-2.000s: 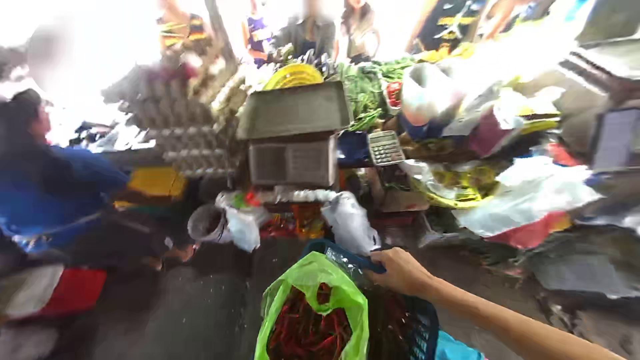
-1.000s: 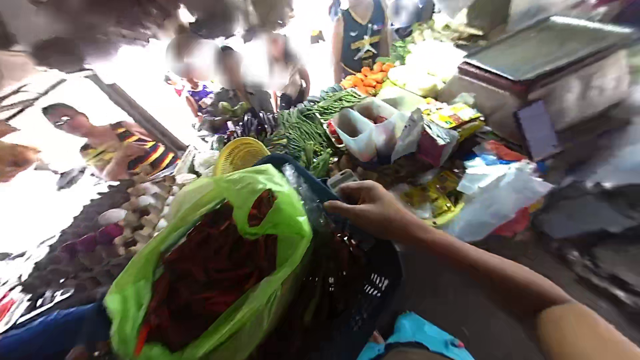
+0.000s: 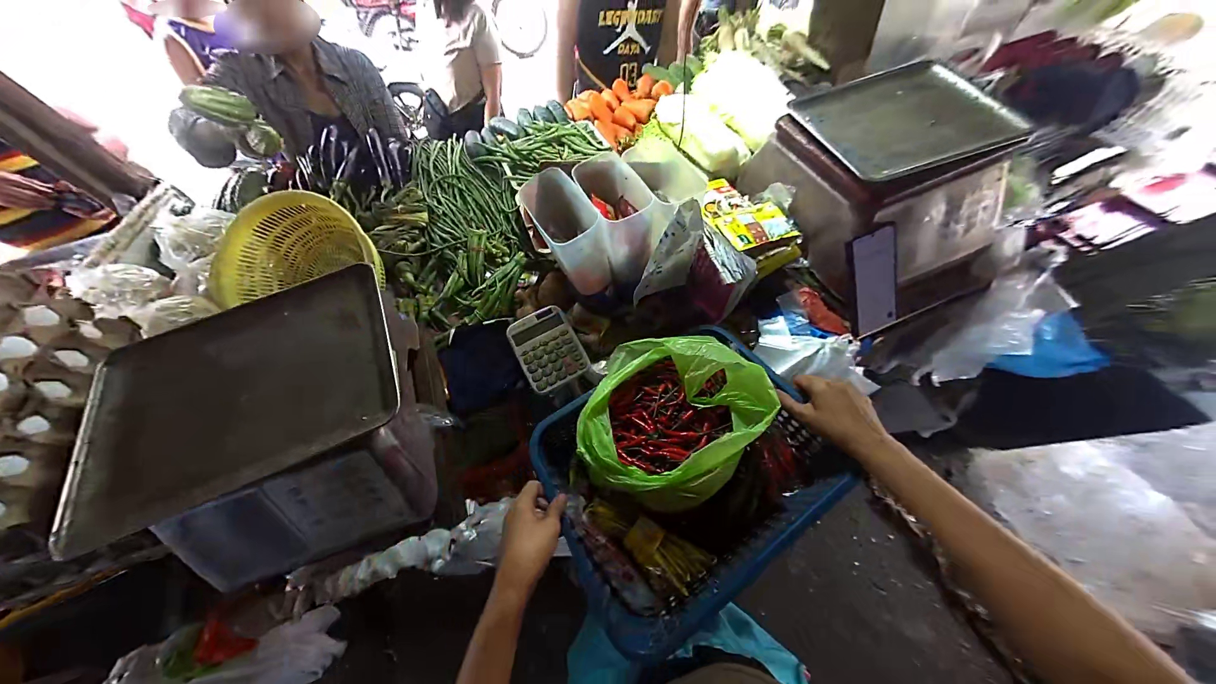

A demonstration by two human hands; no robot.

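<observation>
A blue plastic basket is in front of my body at the lower middle, tilted a little. My left hand grips its left rim, and my right hand holds the rim at the upper right. Inside sits a green plastic bag with its mouth spread around red chili peppers. Beside the bag, nearer to me, lies a yellowish bundle that I cannot make out, partly in shadow. Just beyond the basket is a calculator.
Scales with metal trays stand left and right. Behind are a yellow colander, long green beans, carrots and white plastic containers. Egg trays line the left edge. Several people stand across the stall.
My left hand, not visible one or two seconds ago, is now on the basket's left rim. My right hand stays on the basket. The view has turned widely.
</observation>
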